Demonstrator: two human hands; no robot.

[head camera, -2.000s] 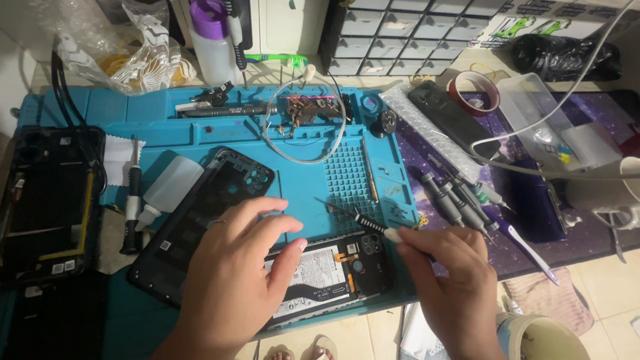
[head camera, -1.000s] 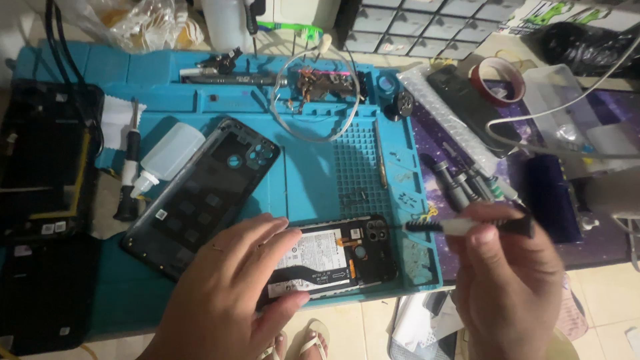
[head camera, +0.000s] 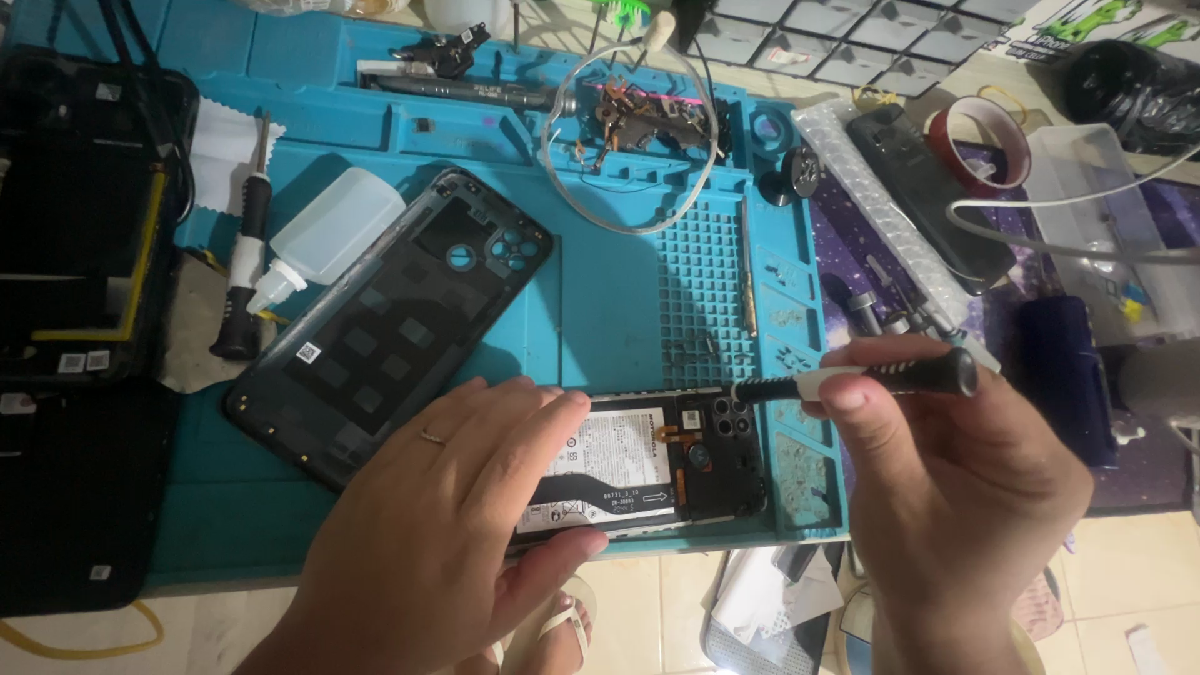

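An opened smartphone (head camera: 722, 469) with its battery and camera lenses showing lies at the front of the blue silicone repair mat (head camera: 609, 319). Across its left part rests my left hand (head camera: 459, 487), thumb on the near edge and fingers on the far one. My right hand (head camera: 947, 450) grips a black-and-white precision screwdriver (head camera: 853, 378) between thumb and fingers, held nearly level. The screwdriver's front end is over the phone's upper corner by the camera lenses; whether its tip touches a screw cannot be told. A detached phone back cover (head camera: 394, 328) lies behind my left hand, inner side up.
A white plastic bottle (head camera: 337, 225) and a second screwdriver (head camera: 246, 262) lie left of the cover. Another opened phone (head camera: 75, 225) is at far left. A looped clear cable (head camera: 553, 141) and small parts (head camera: 647, 122) sit at the back; a tape roll (head camera: 980, 145) is at right.
The screwdriver in my right hand has come to the phone's camera corner; two seconds ago it was held at a slant over the phone's far edge. My left hand stays on the phone.
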